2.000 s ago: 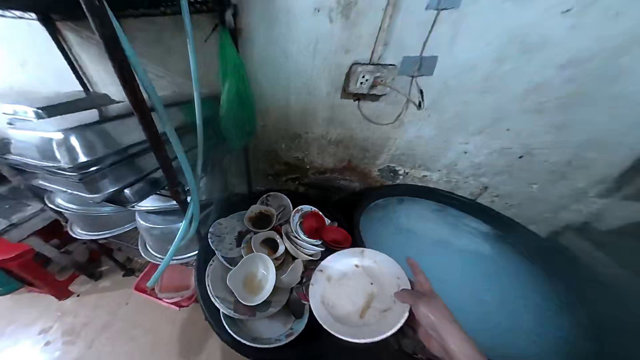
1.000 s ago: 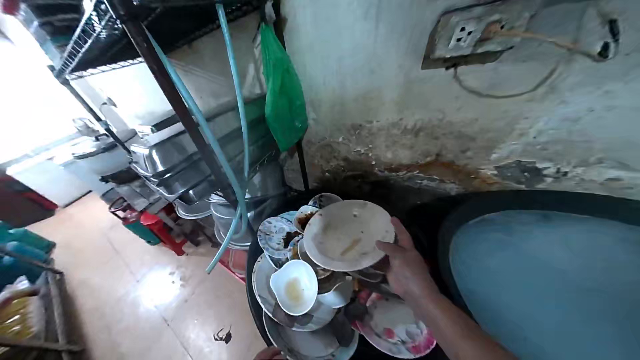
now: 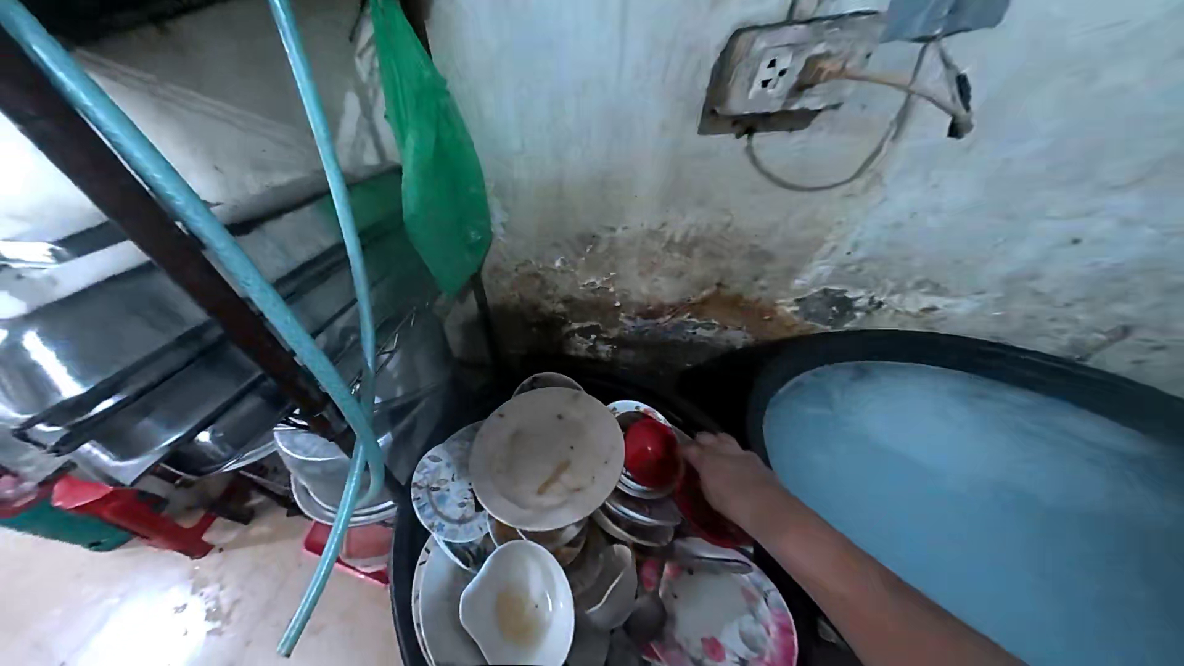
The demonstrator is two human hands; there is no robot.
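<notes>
My right hand (image 3: pixel 726 472) reaches into the right side of a black tub (image 3: pixel 403 592) heaped with dirty dishes. Its fingers are at a red plastic dish (image 3: pixel 700 509), beside a red bowl (image 3: pixel 651 452); the fingertips are partly hidden, so the grip is unclear. A dirty white plate (image 3: pixel 546 458) lies atop the pile, over a blue-patterned plate (image 3: pixel 446 490). Nearer to me are a white spouted bowl (image 3: pixel 520 606) and a pink-flowered plate (image 3: pixel 731 615). My left hand is out of the picture.
A large black tub (image 3: pixel 869 344) of cloudy bluish water stands at the right. Blue hoses (image 3: pixel 338 185) and a green plastic bag (image 3: pixel 435 157) hang at the left by metal pans (image 3: pixel 102 342). A wall socket (image 3: pixel 772 74) with a cord is above.
The white plate, at my right hand earlier, now lies on the dish pile without my hand on it. My right hand has moved to the red dish at the pile's right side.
</notes>
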